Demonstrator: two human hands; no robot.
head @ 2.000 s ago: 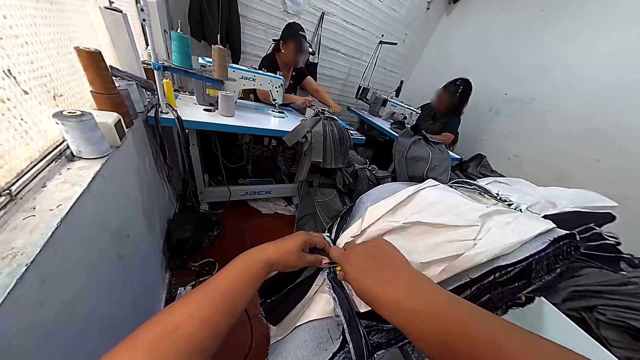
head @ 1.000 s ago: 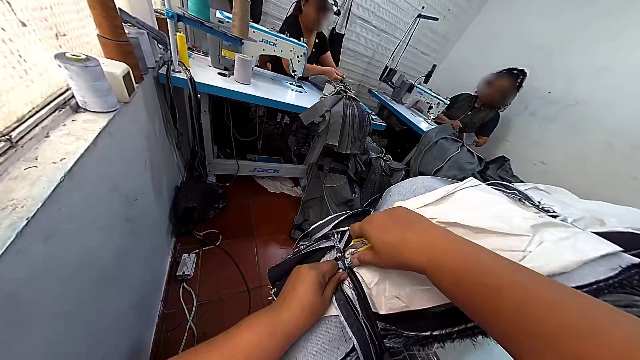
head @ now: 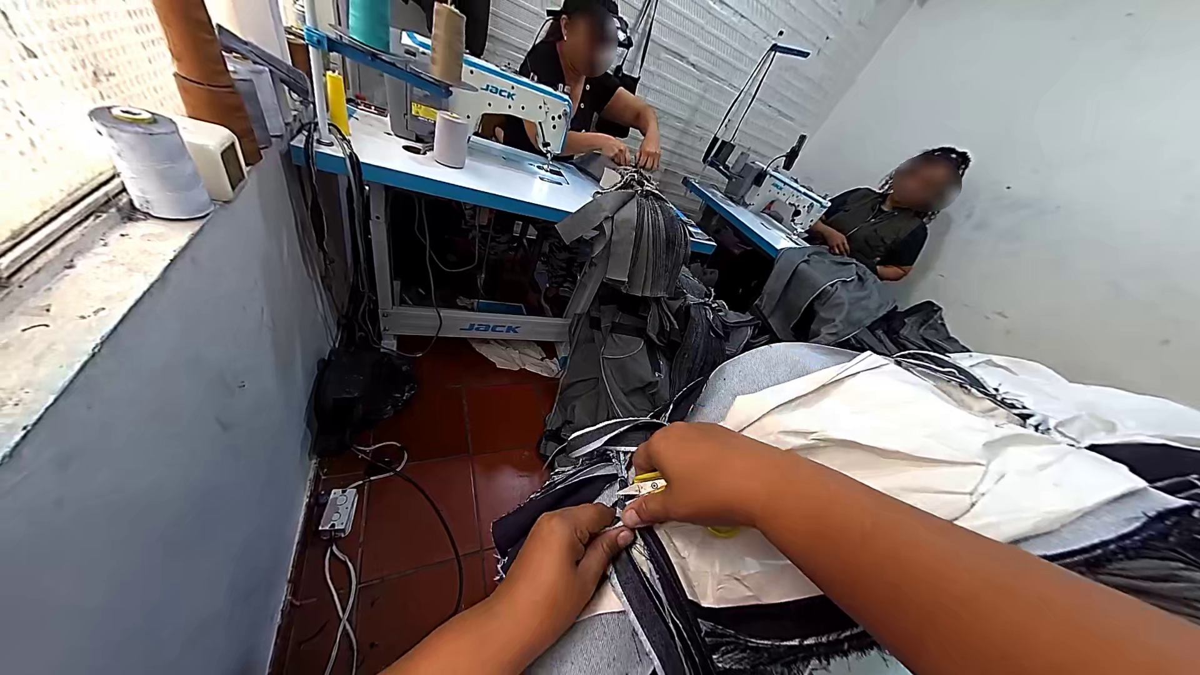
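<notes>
My right hand (head: 698, 476) is closed around small yellow-handled thread snips (head: 643, 487), whose short metal blades point left over a bundle of dark denim strips (head: 647, 586). Just below and left of it, my left hand (head: 574, 553) pinches the edge of the bundle between thumb and fingers, and the two thumbs nearly meet. Under and beside the hands lies a pile of dark denim pieces with frayed edges and white pocket cloth (head: 862, 441). The lower part of the snips is mostly hidden by my right hand.
Ahead, a person (head: 600, 94) handles cloth at a sewing machine (head: 506, 94) on a blue-edged table (head: 450, 178). Another person (head: 886, 216) sits at a second machine. Bundled grey garments (head: 628, 244) hang between. Left are a sill with a thread cone (head: 150, 164) and floor cables (head: 342, 581).
The view has shifted, showing more floor. My hands have moved from side by side to the right one above the left on the strips, and the snips' blades now show.
</notes>
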